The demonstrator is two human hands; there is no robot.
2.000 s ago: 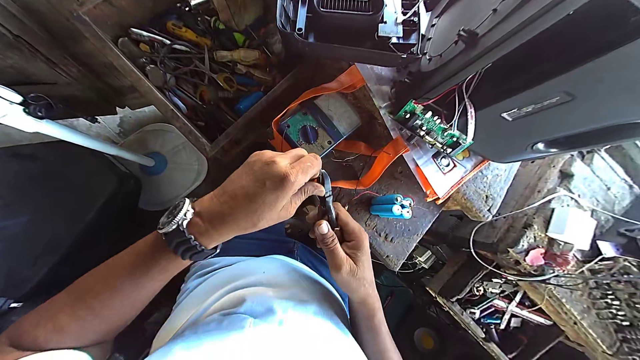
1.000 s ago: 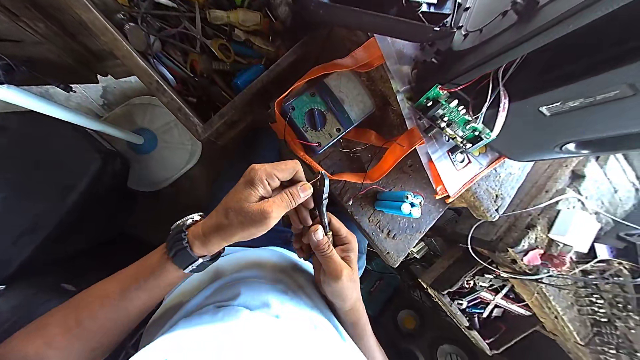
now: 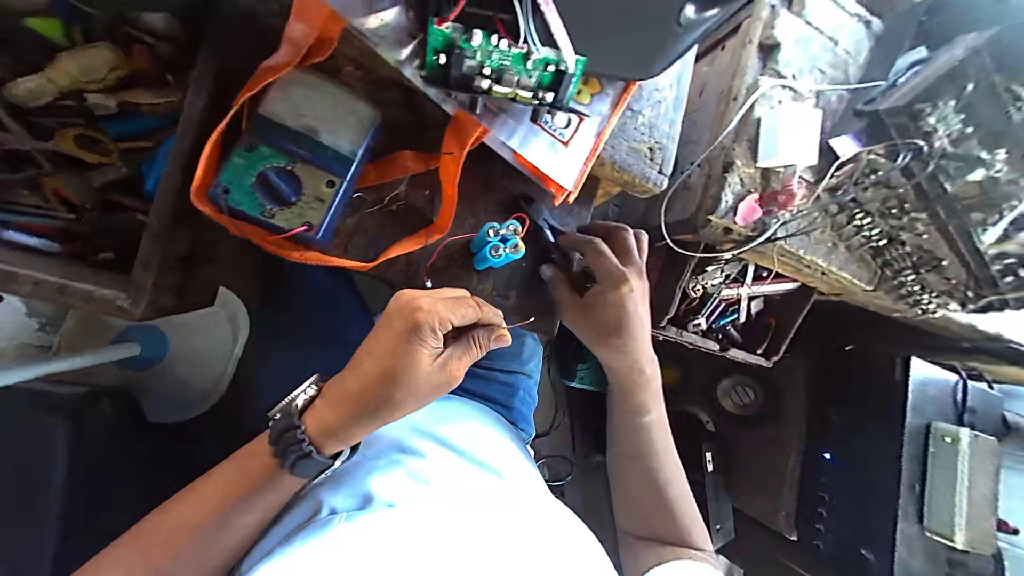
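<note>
Between the thumb and fingers of my left hand (image 3: 424,340) is a thin wire (image 3: 522,323), its end poking out to the right. My right hand (image 3: 604,284) rests at the right side of the bench, its fingers around the dark handles of a pair of pliers (image 3: 547,226) whose jaws point up and left. Just left of the pliers stands a pack of blue cylindrical cells (image 3: 498,244) with a red wire running from it. An analog multimeter (image 3: 278,187) lies further left, ringed by an orange strap (image 3: 450,180).
A green circuit board (image 3: 504,68) with wires lies on a plastic bag (image 3: 572,148) at the bench's back. A wooden tray of tools (image 3: 140,280) stands left. At right are a box of small tools (image 3: 748,300) and a looped white cable (image 3: 666,216).
My hands have moved apart. The pliers, held up between both hands before, are now down at the bench in my right hand, beside the cells. The view has moved closer to the bench.
</note>
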